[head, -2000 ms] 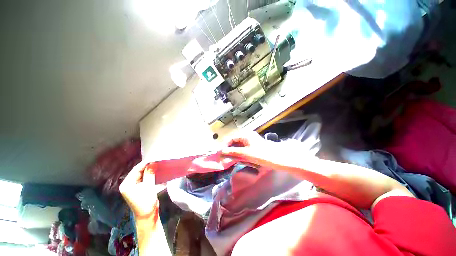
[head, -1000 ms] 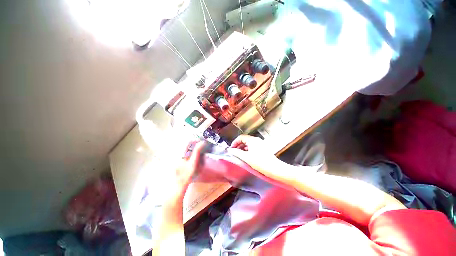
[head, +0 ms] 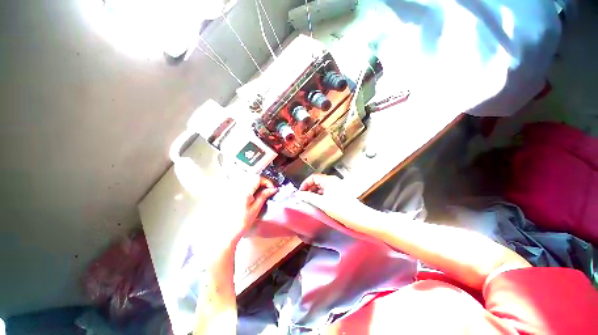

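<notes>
The grey garment piece [head: 334, 255], pink in the glare, runs from the lap up to the overlock machine [head: 301, 105]. Its edge lies at the presser foot and needle area [head: 277, 175]. My left hand [head: 254, 204] pinches the cloth edge on the left of the needle area. My right hand [head: 318, 186] holds the cloth edge close by on the right, fingers curled. The fingertips are near each other. Glare washes out parts of both hands, and the exact stitching point is hidden.
The machine table [head: 406, 154] has a brown-orange edge. A slim metal tool [head: 389, 101] lies beside the machine. A pile of light cloth [head: 472, 52] lies beyond. Dark grey cloth [head: 524, 232] and a crimson block [head: 557, 183] are at right. Threads [head: 265, 33] rise from the machine.
Both hands brought the cloth from over the lap up to the needle area. In the last second my left hand shifted slightly, its fingers now closer to the needle area.
</notes>
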